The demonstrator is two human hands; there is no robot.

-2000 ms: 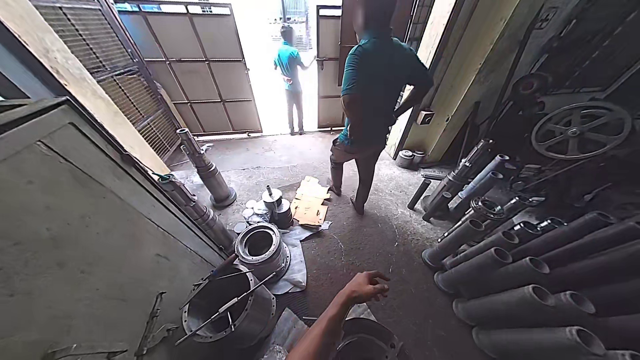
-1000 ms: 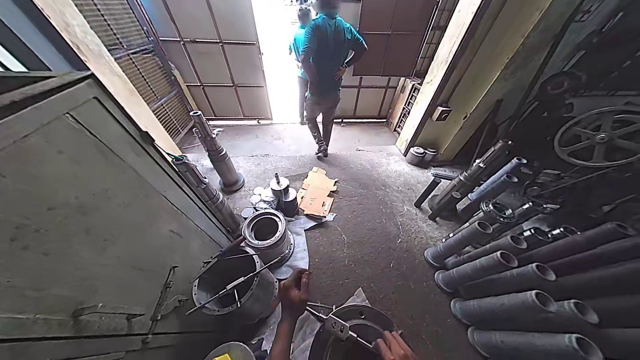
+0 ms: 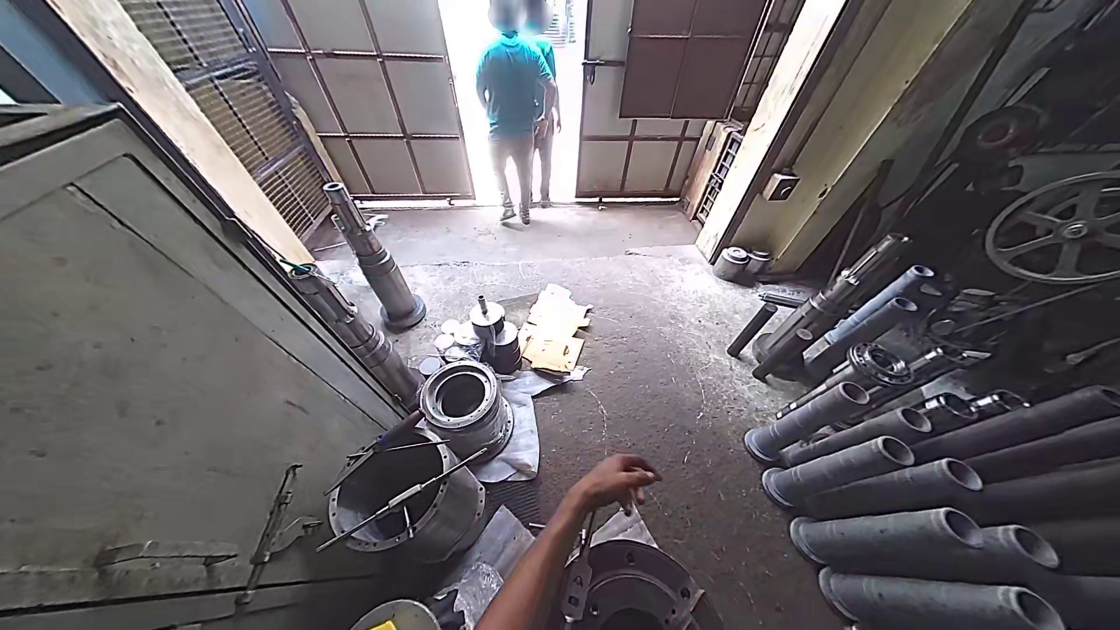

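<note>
My left hand (image 3: 619, 481) reaches in from the bottom, fingers bent downward over the floor. Its palm side is hidden, so I cannot tell whether it grips anything. Below the wrist, partly behind my forearm, stands a metal tool with a flat slotted body, apparently a tap wrench (image 3: 577, 588). This tool lies over the left side of a round dark metal flange (image 3: 634, 569), cut off by the bottom edge. My right hand is out of view. Left of my forearm a long-handled wrench (image 3: 411, 493) rests across a large flanged metal housing (image 3: 472, 512).
A smaller flanged cylinder (image 3: 437, 411), stacked metal parts (image 3: 503, 346) and flattened cardboard (image 3: 556, 332) lie ahead. Many metal pipes (image 3: 892, 534) line the right. A grey metal cabinet (image 3: 175, 350) bounds the left. Two people (image 3: 516, 96) are at the bright gate opening.
My right hand, on one end of the tool a second ago, has gone from view. The tool is now turned differently. The nearer person has moved from the floor area to the gate opening.
</note>
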